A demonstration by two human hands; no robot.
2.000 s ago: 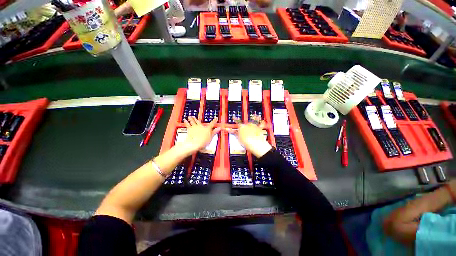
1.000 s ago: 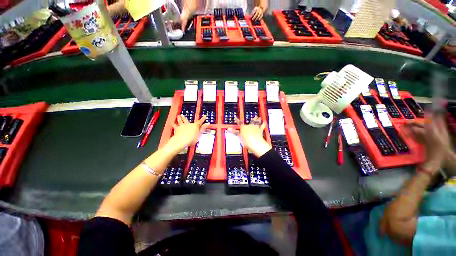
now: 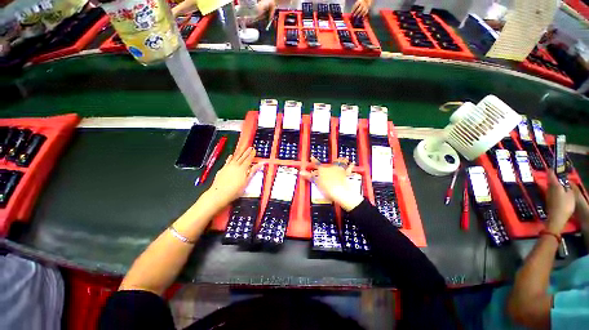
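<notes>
A red tray (image 3: pixel 299 227) lies in front of me with two rows of open flip phones, lit white screens above black keypads. My left hand (image 3: pixel 234 175) rests over the left end of the tray, fingers spread, at the screen of the lower-left phone (image 3: pixel 240 222). My right hand (image 3: pixel 336 180) is spread over the upper parts of two lower-row phones, partly hiding their screens; one is the phone (image 3: pixel 325 227) right of the centre gap. Neither hand grips a phone. Whether the fingertips press keys cannot be told.
A smartphone (image 3: pixel 196 147) and red pen (image 3: pixel 212 160) lie left of the tray. A cream fan (image 3: pixel 436 156), red pens (image 3: pixel 465 206) and an open flip phone (image 3: pixel 487 205) are to the right. A person's hand (image 3: pixel 560 200) holds a phone at another red tray. A pen cup (image 3: pixel 146 32) is on the post.
The view has shifted, moving the tray slightly right in the picture. My left hand has moved outward to the lower-left phone. The neighbour now holds a phone up; another lies beside their tray.
</notes>
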